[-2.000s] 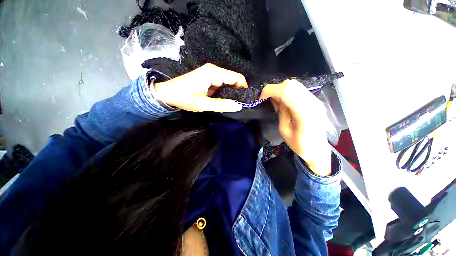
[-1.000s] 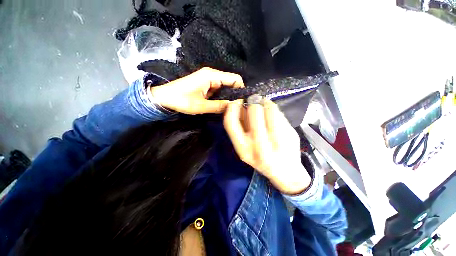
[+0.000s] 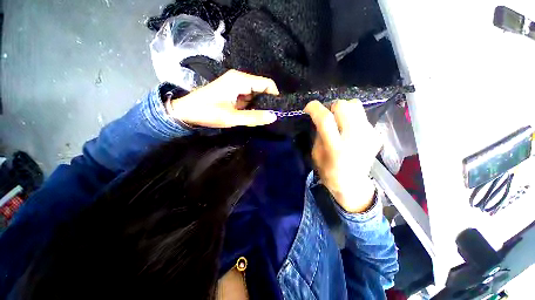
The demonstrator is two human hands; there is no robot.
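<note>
A black nubbly garment (image 3: 267,50) lies in front of me, its narrow hem edge (image 3: 358,94) stretched across to the table edge. A thin silver chain trim (image 3: 288,113) runs along the hem between my hands. My left hand (image 3: 226,102) pinches the hem and chain between thumb and fingers. My right hand (image 3: 343,143) pinches the same edge a little to the right, fingertips on the chain. No needle or thread can be made out.
A white table (image 3: 451,76) is on the right. On it lie a smartphone (image 3: 498,158), black scissors handles (image 3: 493,192), a black cylinder (image 3: 474,245) and a small dark object (image 3: 509,19). A crumpled clear bag (image 3: 185,50) and a curly black heap (image 3: 196,9) are beyond my left hand.
My right hand has moved from against my left fingertips to a spot further right along the hem, uncovering a short length of chain. My left hand keeps its pinch. The view has shifted slightly.
</note>
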